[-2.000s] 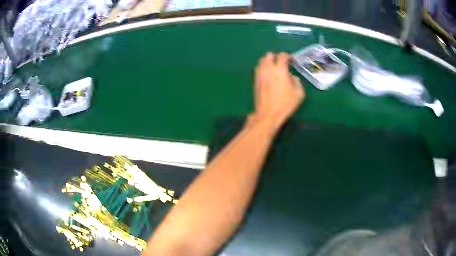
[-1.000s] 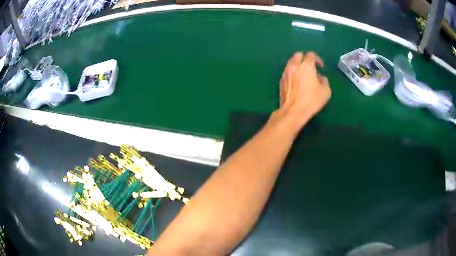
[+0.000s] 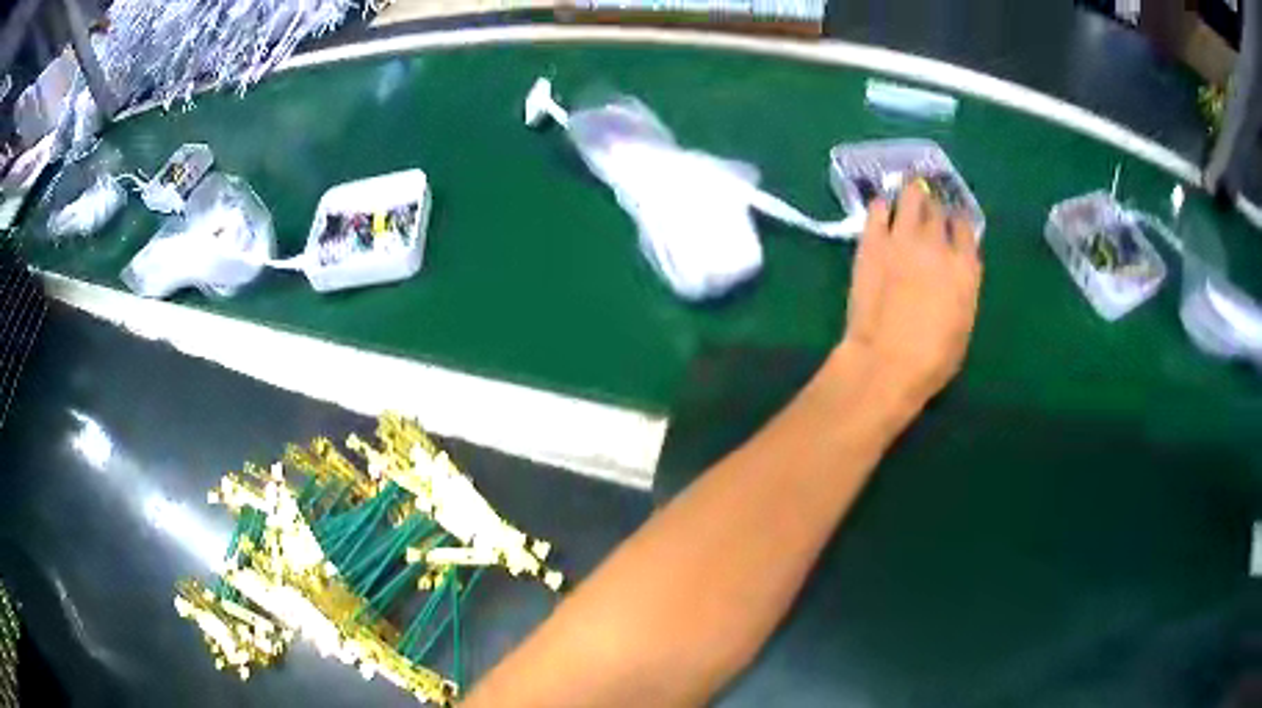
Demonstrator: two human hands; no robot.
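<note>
My left hand (image 3: 916, 284) reaches in from the bottom and has its fingers on a white open socket housing (image 3: 907, 163) on the green belt. The fingers cover the near part of the housing and grip its edge. A white cord runs left from it to a blurred bagged cord (image 3: 678, 208) with a small white end piece. Small yellow and dark parts show inside the housing. My right hand is not in view.
Another housing (image 3: 1104, 256) with a bagged cord lies right on the green belt (image 3: 471, 111). A housing (image 3: 367, 228) and a smaller-looking one (image 3: 180, 173) lie left. Gold contact strips with green wires (image 3: 367, 553) lie lower left. A dark mat (image 3: 969, 539) is in front.
A housing with a bagged cord is now under my left hand, which was empty on the belt. The other housings sit further right in view, and one more shows at far left.
</note>
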